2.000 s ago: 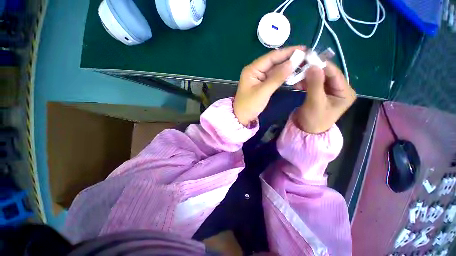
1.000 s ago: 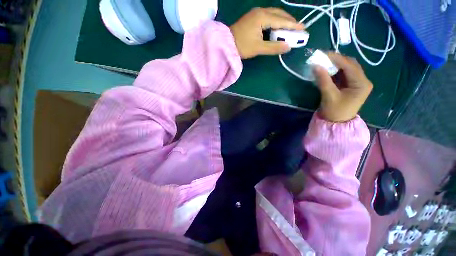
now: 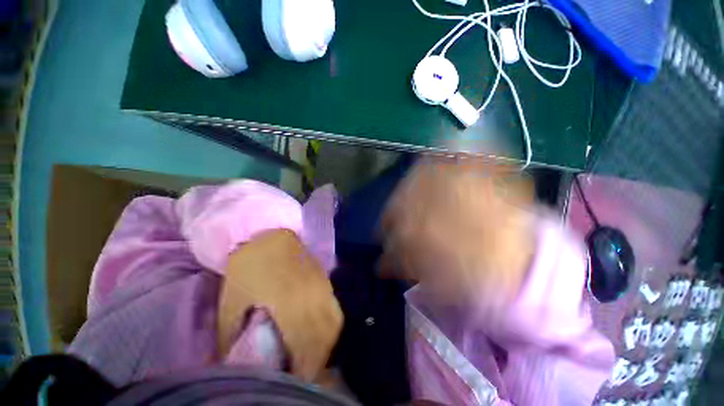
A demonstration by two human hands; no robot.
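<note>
The white round hub [image 3: 436, 78] lies on the green bench top, with a white rectangular plug piece [image 3: 463, 109] at its lower right side. Thin white cables [image 3: 514, 95] run from it in loops. My left hand [image 3: 279, 297] is low over my lap, its fingers bent around something pale and partly hidden that I cannot identify. My right hand [image 3: 464, 226] is strongly blurred below the bench's front edge; whether it holds anything does not show. The white and pale blue headphones [image 3: 298, 28] lie at the back left, cut off by the picture's top.
A black mouse [image 3: 610, 263] and rows of small white parts [image 3: 663, 333] lie on the pink mat [image 3: 635, 198] at the right. A blue-rimmed tray [image 3: 615, 51] is at the upper right. An open brown carton [image 3: 70, 238] stands below the bench at the left.
My left hand has let go of the hub and moved down to my lap. My right hand has moved down off the bench. The hub now lies with the plug piece against it.
</note>
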